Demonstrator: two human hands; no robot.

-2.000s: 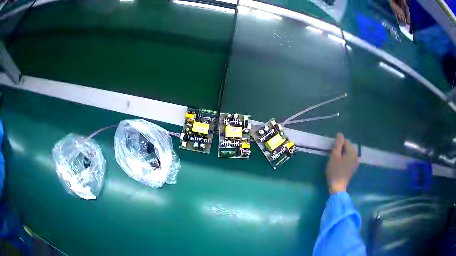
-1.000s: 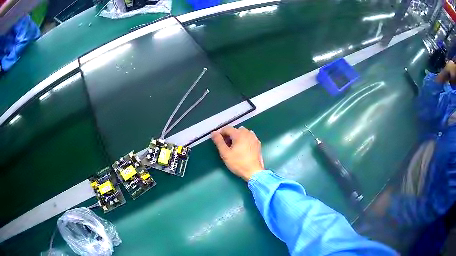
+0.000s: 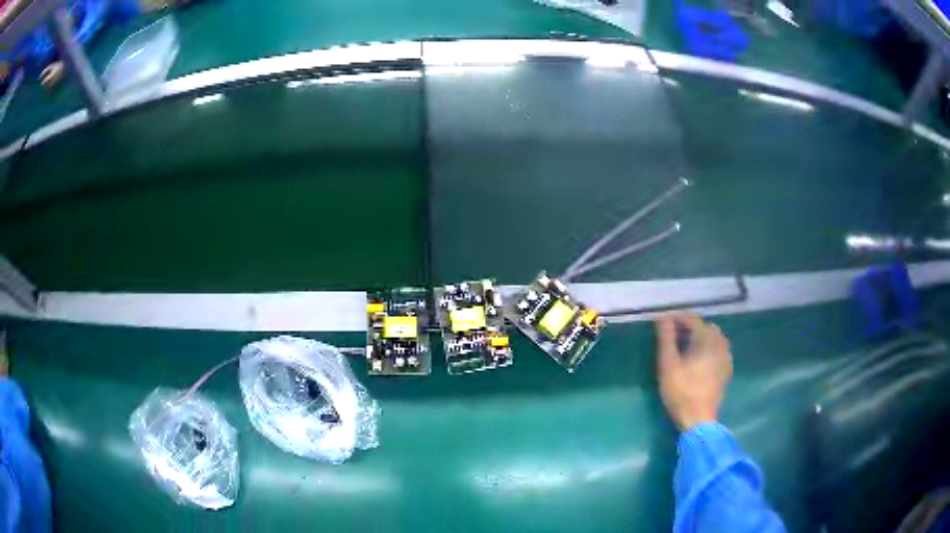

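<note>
Three power supply boards sit in a row on the pale rail: the left board point(image 3: 399, 349), the middle board point(image 3: 469, 331) and the tilted right board point(image 3: 559, 319), whose two pale cables point up right. The boards overlap the front edge of a black-edged plate point(image 3: 552, 156). My right hand point(image 3: 696, 366) is right of the boards, just in front of the plate's near edge, with fingers curled; whether they pinch anything small cannot be seen. My left hand is not in view; a blue sleeve shows at the left edge.
Two clear plastic bundles, one point(image 3: 307, 398) larger and one point(image 3: 190, 450) smaller, lie on the green bench at left. A blue tray point(image 3: 885, 300) is at the rail on the right. A blurred dark screwdriver point(image 3: 818, 432) lies near the right. Other people's sleeves show at top left.
The view swung right and then back left. My right hand remains near the plate's front edge, close to its right corner. The boards show no clear move.
</note>
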